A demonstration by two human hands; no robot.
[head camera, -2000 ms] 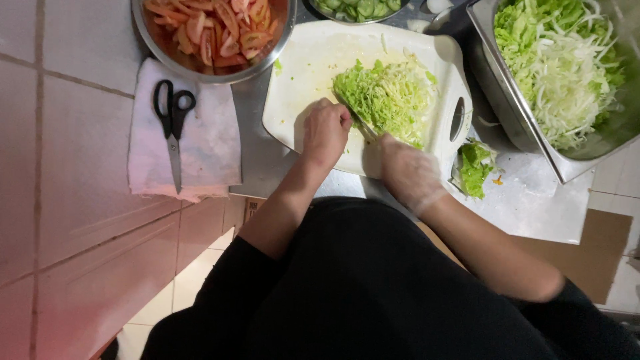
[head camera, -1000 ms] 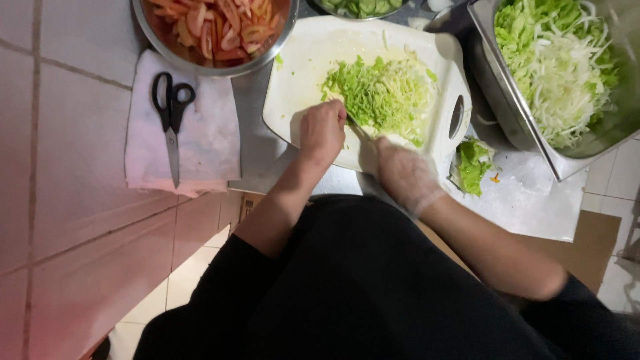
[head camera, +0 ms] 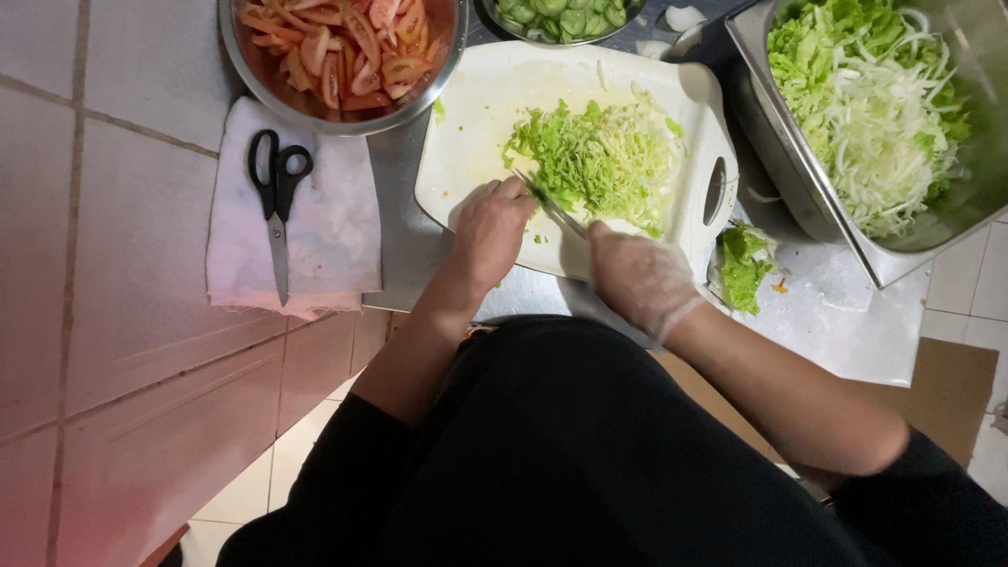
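Observation:
My right hand (head camera: 642, 277), in a clear plastic glove, is closed around a knife (head camera: 556, 208) whose blade points up and left at the near edge of the shredded lettuce. My left hand (head camera: 494, 228) is bare, its fingers curled down beside the knife tip; whether it pinches anything beneath them is hidden. The heap of shredded lettuce (head camera: 602, 153) lies on a white plastic cutting board (head camera: 465, 118) with a handle slot at its right. A piece of leafy lettuce (head camera: 742, 268) rests off the board, near its lower right corner.
Left of the board, black-handled scissors (head camera: 277, 213) lie on a white cloth (head camera: 339, 228). Behind stand a metal bowl (head camera: 370, 126) of sliced tomatoes and a bowl (head camera: 551, 35) of sliced cucumbers. A deep steel pan (head camera: 819, 177) holds shredded greens at right. Tiled wall (head camera: 157, 236) borders the left.

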